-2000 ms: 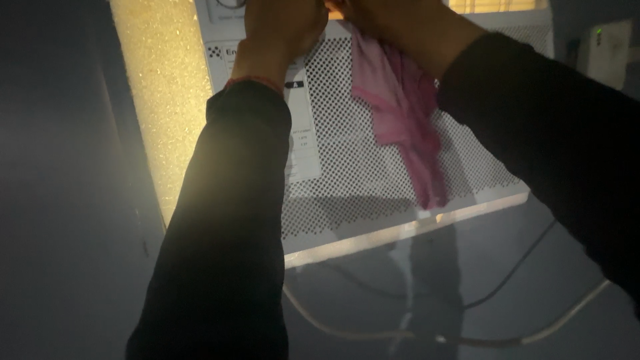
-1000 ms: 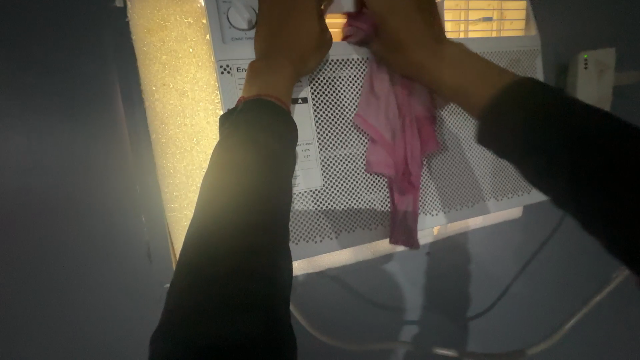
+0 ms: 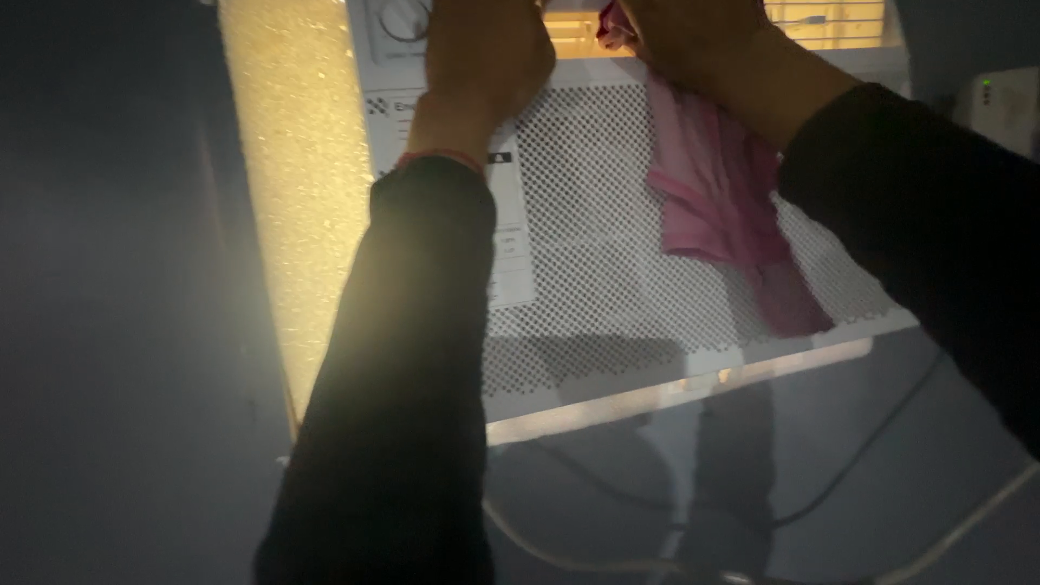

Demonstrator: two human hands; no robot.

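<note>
A white window air conditioner with a perforated front panel fills the middle of the view. My left hand is raised at its upper part, beside a round control knob; the fingertips are cut off by the top edge, so what it holds or touches is hidden. My right hand grips a pink cloth at the lit louvre opening. The cloth hangs down over the perforated panel, and a bunched end shows by the fingers.
A lit yellowish foam-like strip runs down the unit's left side. A white device with a small green light is on the wall at right. Cables loop below the unit. A printed label sits on the panel.
The cloth has stayed in my right hand, and its hanging end has swung to the right over the panel. Both hands remain raised at the unit's upper part.
</note>
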